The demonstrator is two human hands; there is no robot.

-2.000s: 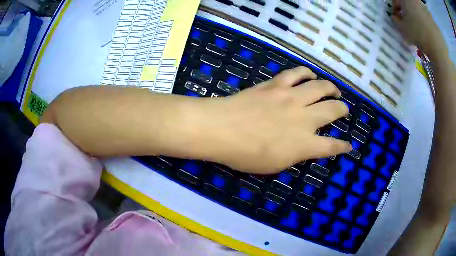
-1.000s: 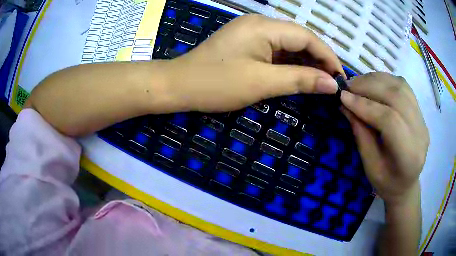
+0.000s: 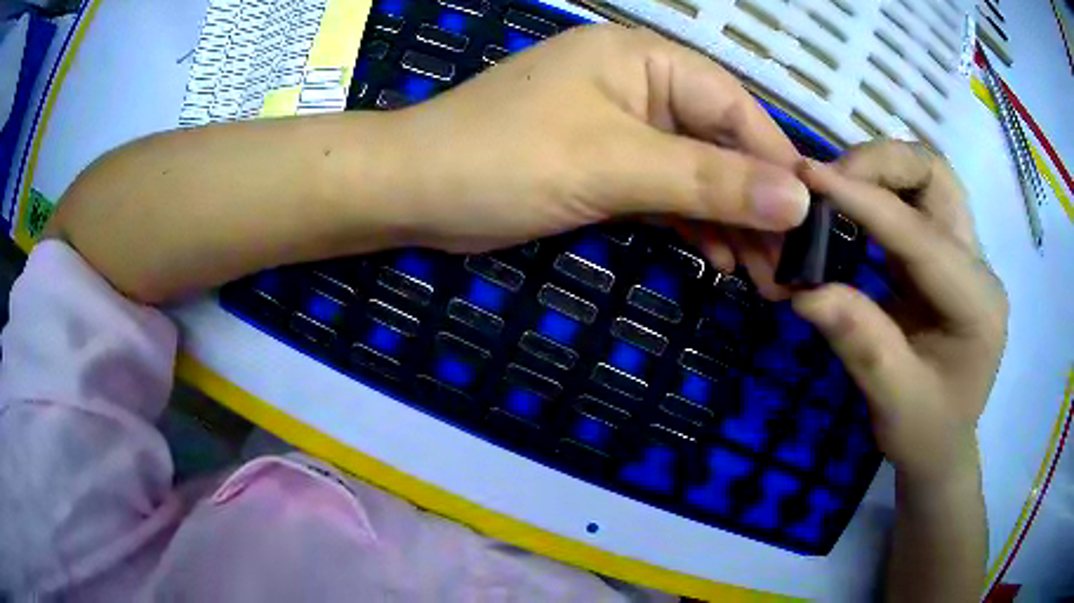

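Note:
A small dark part [image 3: 806, 245] is held between my two hands above the right part of the blue-black tray [image 3: 518, 368]. My left hand [image 3: 601, 141] comes in from the left, its thumb and fingers on the part's upper end. My right hand [image 3: 913, 295] holds it from the right between thumb and fingers. Whether it is one piece or two together cannot be told. Rows of shiny-rimmed black parts sit in the tray; pockets at its right end are empty. My left forearm and hand hide the tray's middle.
A white slotted tray [image 3: 813, 59] lies beyond the blue-black tray. A sticker sheet [image 3: 253, 59] with yellow backing is at the upper left. Silver tweezers [image 3: 1013, 147] lie at the right. Yellow tape [image 3: 389, 489] marks the near bench edge. A blue container is at the far left.
My right hand has come from the white tray to meet my left hand, which has lifted off the tray parts. The dark part between them now shows more fully, tilted upright.

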